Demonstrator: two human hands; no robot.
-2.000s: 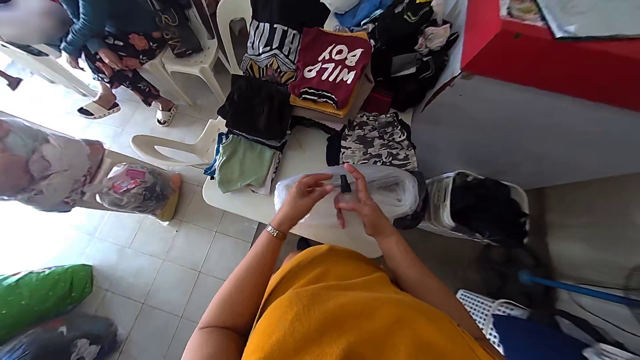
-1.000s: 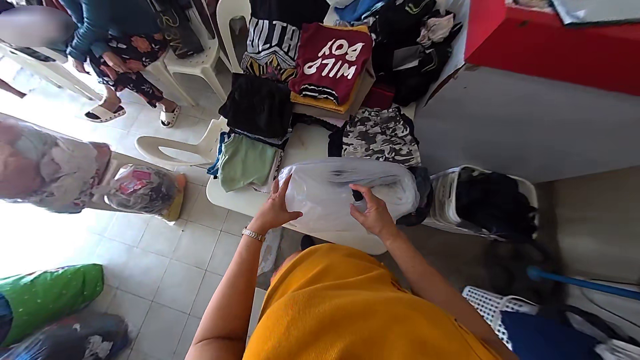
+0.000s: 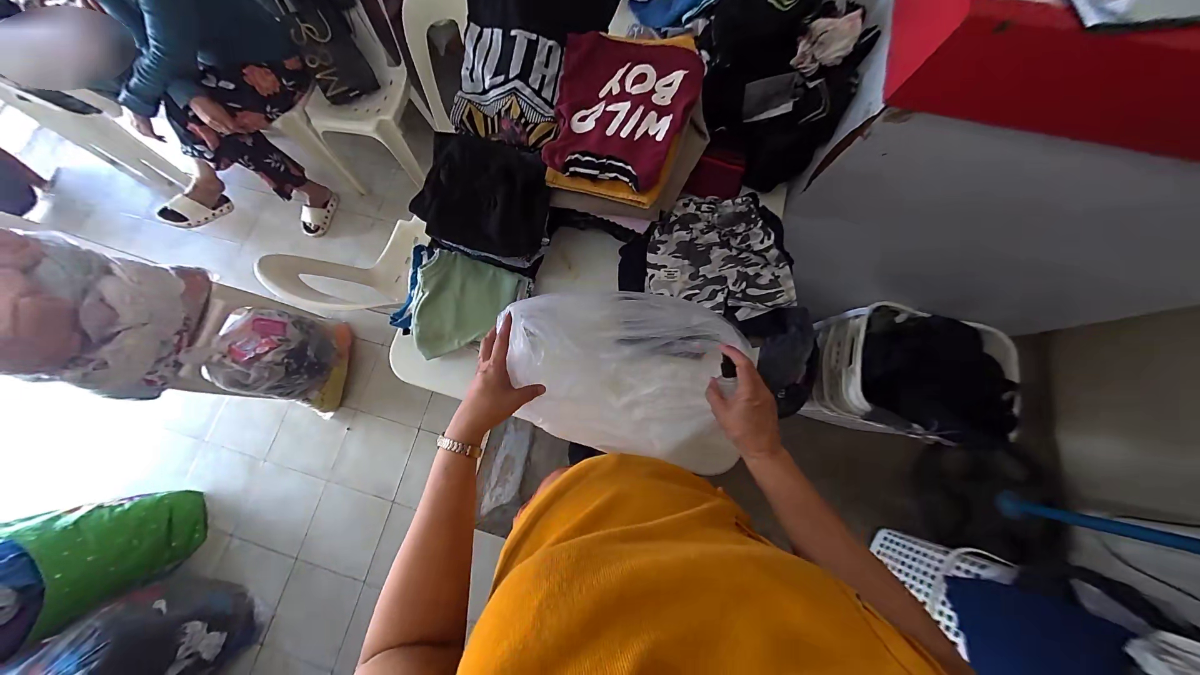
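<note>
A translucent plastic bag (image 3: pixel 628 375) lies spread over the near edge of the white plastic table (image 3: pixel 422 372). My left hand (image 3: pixel 499 384), thumb and fingers apart, rests against the bag's left end. At its right side, my right hand (image 3: pixel 745 403) has a small dark object (image 3: pixel 727 367) between thumb and fingers; what it is, I cannot tell. Beyond the bag are a folded light green garment (image 3: pixel 464 300), camouflage shorts (image 3: pixel 720 253), folded black clothes (image 3: pixel 483 197) and a maroon shirt with white lettering (image 3: pixel 626 112) on a stack.
A white basket of dark clothes (image 3: pixel 937 375) stands right of the table. Another white basket (image 3: pixel 923 572) is at lower right. A white plastic chair (image 3: pixel 323 281) is at the table's left. Filled bags (image 3: pixel 272 352) lie farther left. A seated person (image 3: pixel 206 112) is at upper left.
My hands were close together over the table two seconds ago and have moved apart. The plastic bag now lies spread between them. The small dark object remains at my right hand.
</note>
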